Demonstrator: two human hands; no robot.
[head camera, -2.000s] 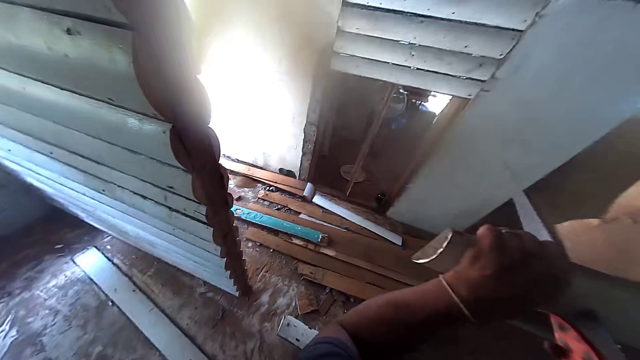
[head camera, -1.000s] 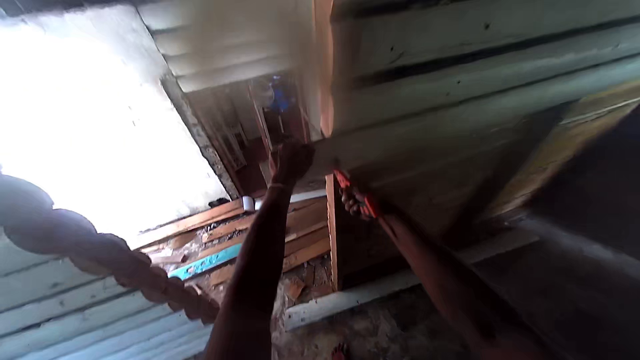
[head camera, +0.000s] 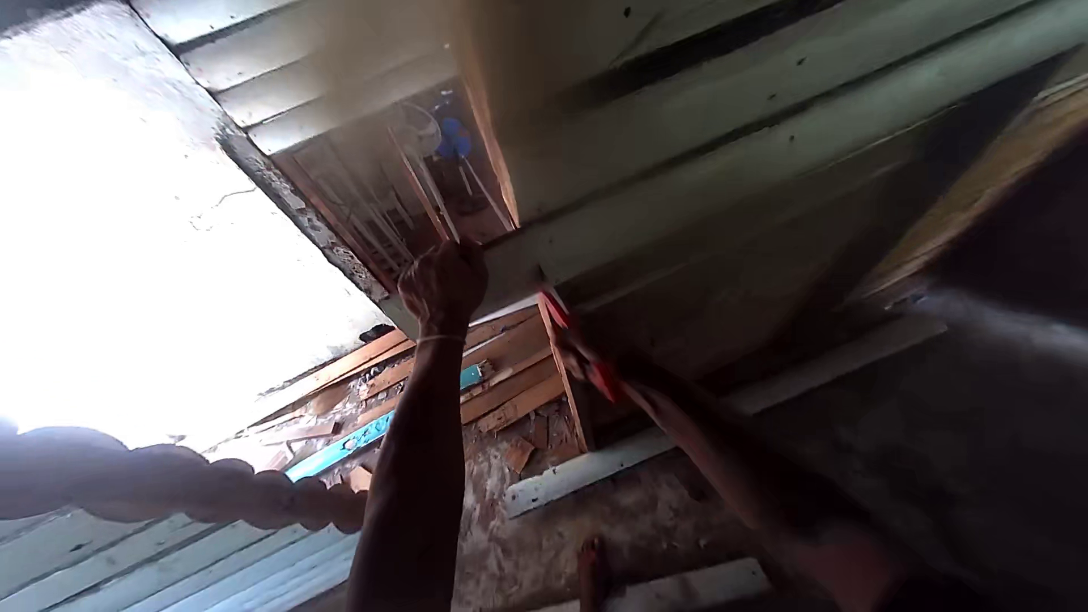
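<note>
My left hand (head camera: 444, 285) is closed over the edge of a pale painted board (head camera: 514, 265), near the board's left end. To its right, my right hand (head camera: 582, 353) grips a red-handled tool (head camera: 557, 308), which looks like a handsaw. The tool's tip is up against the lower edge of the pale boards, just beside an upright wooden stud (head camera: 571, 395). Its blade is mostly hidden in shadow. More overlapping siding boards (head camera: 748, 110) run above and to the right of both hands.
Loose planks (head camera: 510, 374), a turquoise board (head camera: 340, 449) and wood scraps lie on the floor below. A scalloped wooden trim (head camera: 187, 489) crosses the lower left. Through an opening, a blue fan (head camera: 453, 138) shows. Pale boards (head camera: 586, 472) lie low down.
The view has swung to the right onto the siding wall. Both forearms now reach forward; two seconds ago only one showed clearly. Since one second ago, the hands have stayed in nearly the same places at the board.
</note>
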